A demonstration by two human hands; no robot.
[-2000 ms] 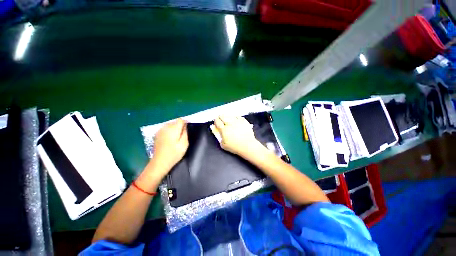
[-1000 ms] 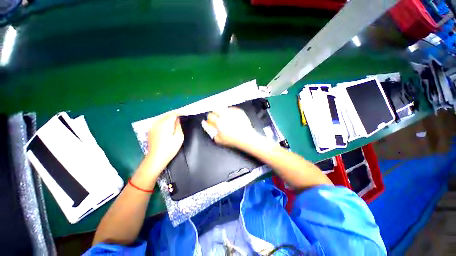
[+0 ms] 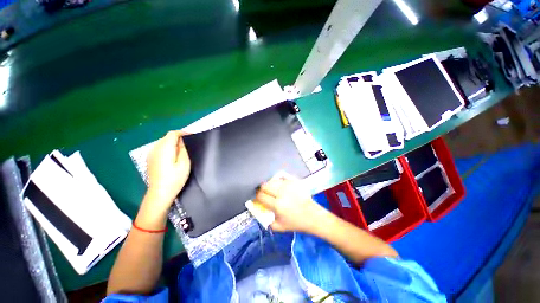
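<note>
A large black panel (image 3: 237, 155) lies on silvery-white bubble wrap (image 3: 204, 250) in front of me, with bright metal dots near its corners. My left hand (image 3: 168, 165) grips the panel's left edge, fingers mostly hidden from above. My right hand (image 3: 284, 203) is at the panel's near edge and holds a small white cleaning cloth (image 3: 260, 214) under its fingertips. The cloth hangs over the near edge. A white strip with small marks (image 3: 307, 148) shows at the panel's right end.
White sheets with black strips (image 3: 97, 222) lie left. An upright metal post (image 3: 334, 44) stands behind the panel. Stacked die-cut sheets (image 3: 362, 118) and large-rectangle sheets (image 3: 414, 121) lie right. Red bins (image 3: 412, 189) holding black panels are at the bench edge. A dark panel stack (image 3: 15, 237) is far left.
My right hand has moved from the panel's upper middle to its near edge, with the white cloth now plainly visible. My left hand stays at the left edge. The whole view has shifted.
</note>
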